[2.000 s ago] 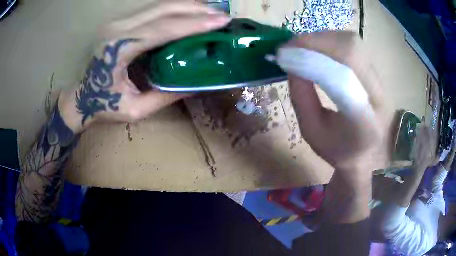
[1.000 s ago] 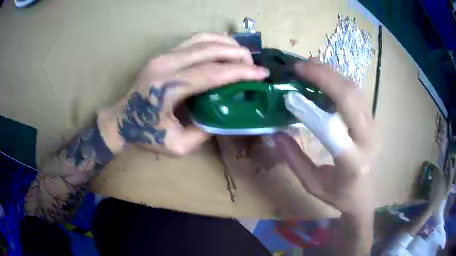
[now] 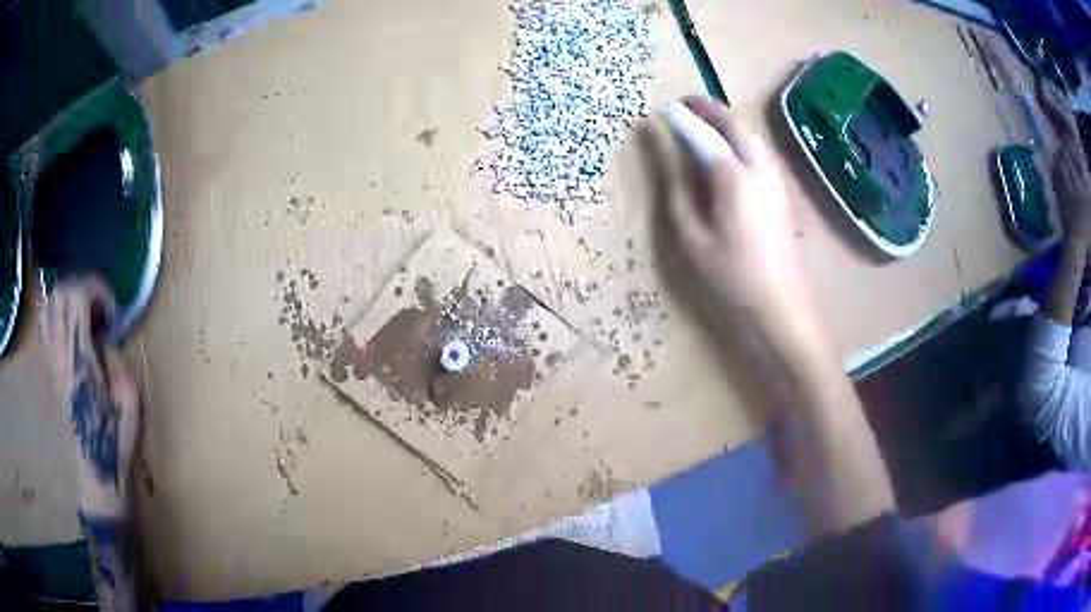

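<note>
A green oval housing (image 3: 141,203) with a pale rim and dark recess lies at the far left. My left hand (image 3: 96,359), tattooed and partly blurred, grips its lower rim. My right hand (image 3: 732,203), blurred, with a white finger cot, is over the bench just right of the pile of small white-blue fittings (image 3: 568,96); whether its fingertips hold anything cannot be told. A stained cardboard pad (image 3: 419,269) lies at an angle in the middle, with a small white round cap (image 3: 453,355) on its brown smears.
Another green housing (image 3: 837,102) lies to the right, recess up. A smaller-looking one (image 3: 1019,191) lies further right beside another person's arm (image 3: 1062,287). Part of another housing (image 3: 10,251) is cut off at the left edge. Cardboard covers the bench (image 3: 299,144).
Both hands no longer hold the housing between them; a housing now lies at the right. My left hand has moved far left to another housing. My right hand is near the fittings, and the view has shifted.
</note>
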